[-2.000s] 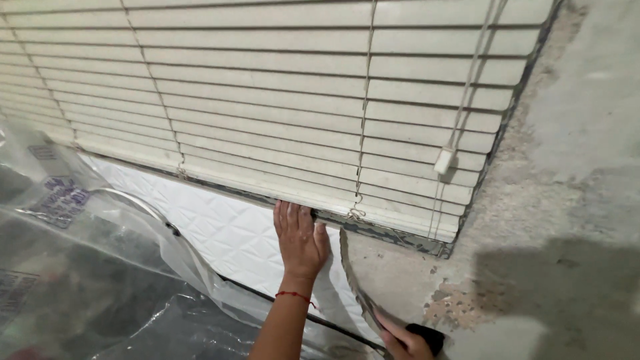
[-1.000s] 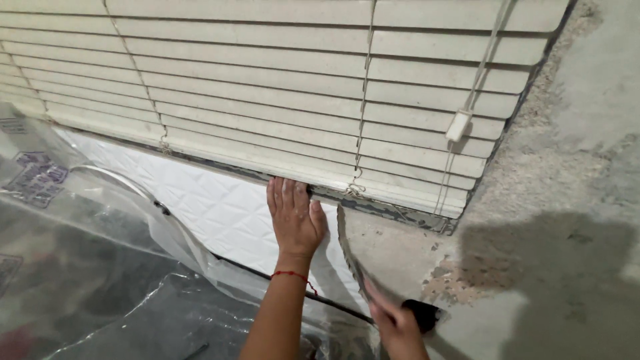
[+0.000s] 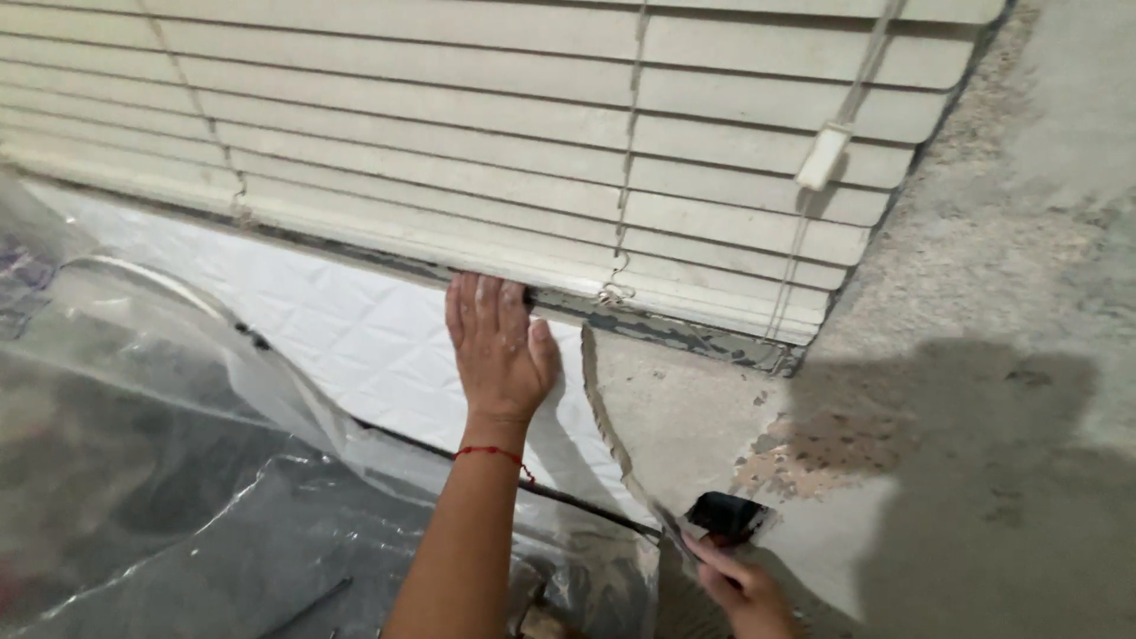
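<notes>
A white panel with an embossed diamond pattern (image 3: 355, 333) lies against the wall below a window blind (image 3: 426, 133). My left hand (image 3: 501, 355) rests flat on the panel near its right end, its fingertips at the upper edge under the blind; a red string bracelet circles the wrist. At the lower right, my right hand (image 3: 741, 586) has its fingers on the panel's curling, greyish right edge (image 3: 603, 417). Close beside those fingers is a black rectangular thing or opening (image 3: 728, 517); which one, I cannot tell. Part of the right hand is cut off by the frame.
Clear plastic sheeting (image 3: 222, 506) hangs at the lower left, with a pale curved strip (image 3: 169, 280) along it. The blind's cord with a white pull (image 3: 824, 157) dangles at the right. Rough plaster wall (image 3: 1003, 222) with a chipped patch (image 3: 825, 453) borders the window.
My left hand stays on the panel under the blind. My right hand has shifted downward relative to the black rectangular thing, more of which now shows. The view has moved slightly.
</notes>
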